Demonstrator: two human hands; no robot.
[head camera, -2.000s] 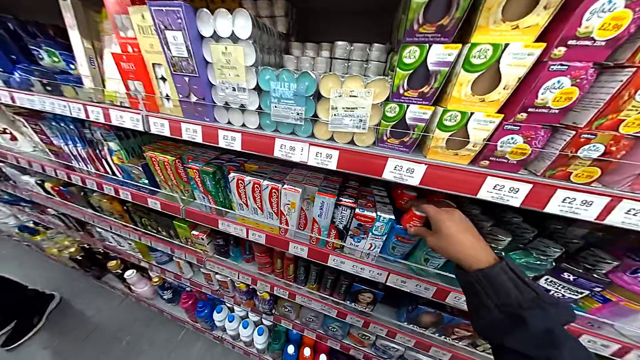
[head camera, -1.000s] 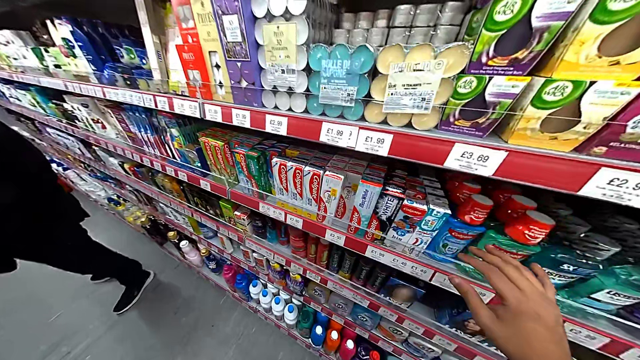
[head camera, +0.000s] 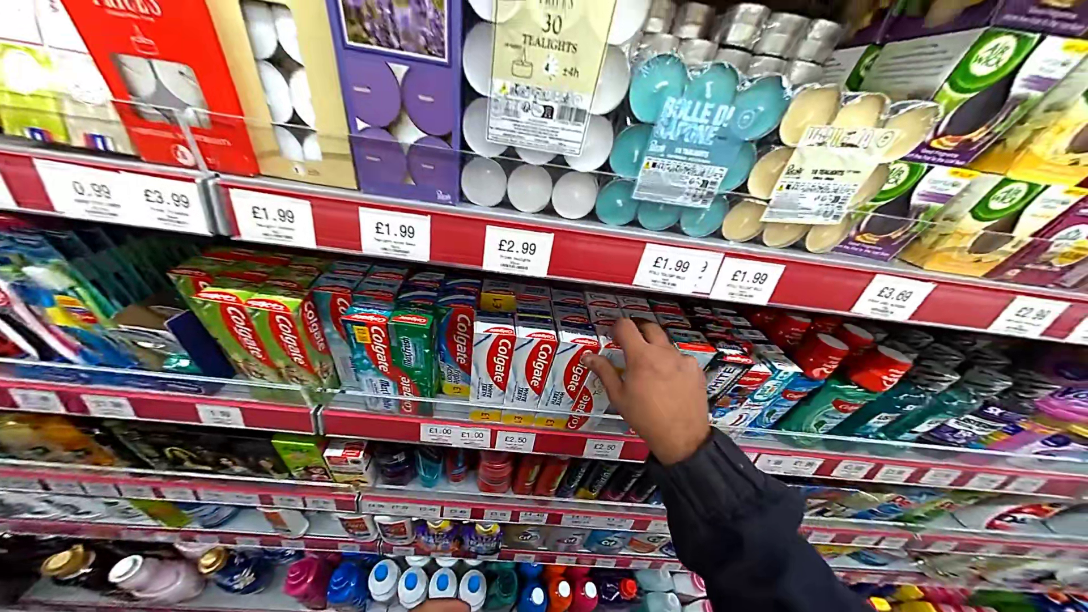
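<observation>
My right hand (head camera: 659, 382), in a dark sleeve, reaches over the middle shelf onto a row of Colgate toothpaste boxes. Its thumb and fingers are at the top of the boxes beside a white and red toothpaste box (head camera: 571, 374); whether they grip one is unclear. Green and red toothpaste boxes (head camera: 285, 336) stand further left. To the right of the hand are mouthwash bottles with red caps (head camera: 878, 368). At the bottom edge a small bit of skin (head camera: 442, 605) shows, probably my left hand, mostly out of view.
Above, a shelf with a red price rail (head camera: 450, 246) holds packs of white tealights (head camera: 531, 187), teal tealights (head camera: 659, 217) and air freshener boxes (head camera: 977, 212). A clear shelf lip (head camera: 255, 382) fronts the toothpaste. Lower shelves hold bottles with blue and white caps (head camera: 414, 585).
My right hand has moved left along the shelf, from the red-capped mouthwash bottles to the white and red toothpaste boxes. The view has shifted left and closer; the person at the left is out of view.
</observation>
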